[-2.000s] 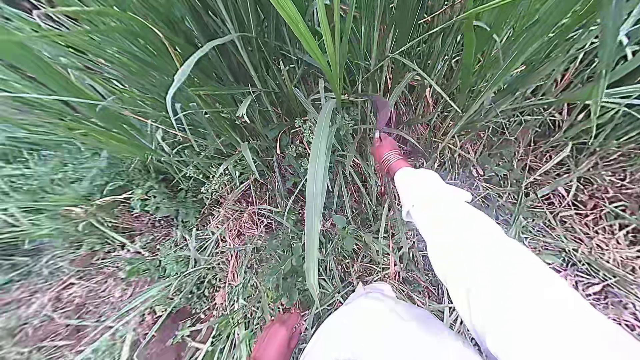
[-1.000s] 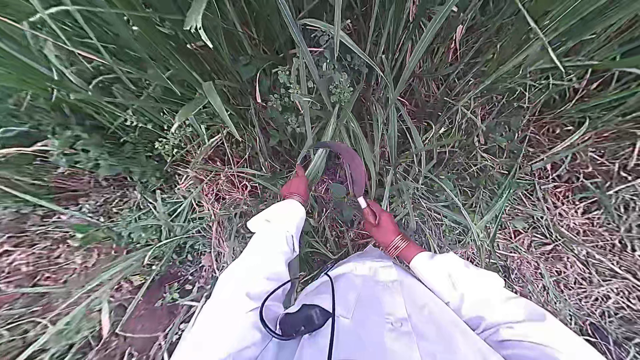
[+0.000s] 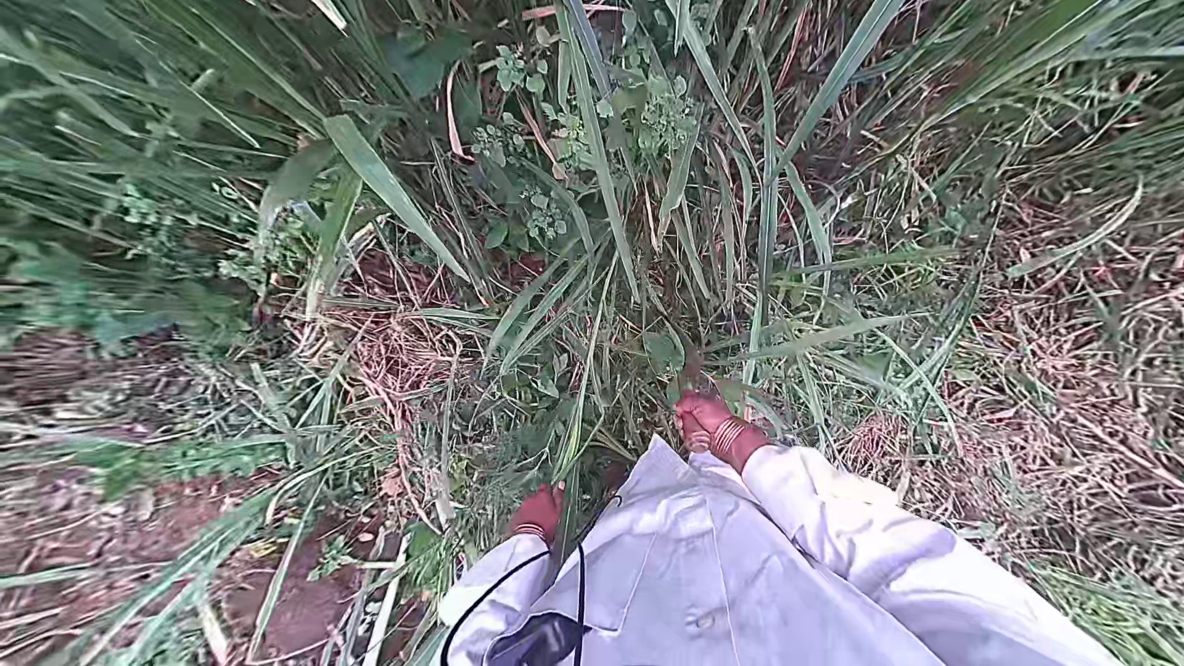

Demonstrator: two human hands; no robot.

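My right hand [image 3: 705,421], with bangles at the wrist, is closed on the handle of a sickle just in front of the white coat. The sickle's blade [image 3: 694,365] is partly hidden among leaves and blurred. Lower and to the left, my left hand [image 3: 538,511], also with bangles, is closed around long green grass blades [image 3: 575,435] beside the coat's edge. Tall grass [image 3: 592,166] stands beyond both hands, mixed with small leafy weeds [image 3: 661,120].
Dry cut straw [image 3: 402,347] lies to the left of the hands and more [image 3: 1091,370] to the right. Bare brown soil [image 3: 301,601] shows at lower left. A black object on a cord [image 3: 541,638] hangs against the white coat [image 3: 703,592].
My left hand has drawn back from near the sickle's tip to the coat, with grass blades in it. The sickle, raised in clear sight a second ago, is now low among the leaves.
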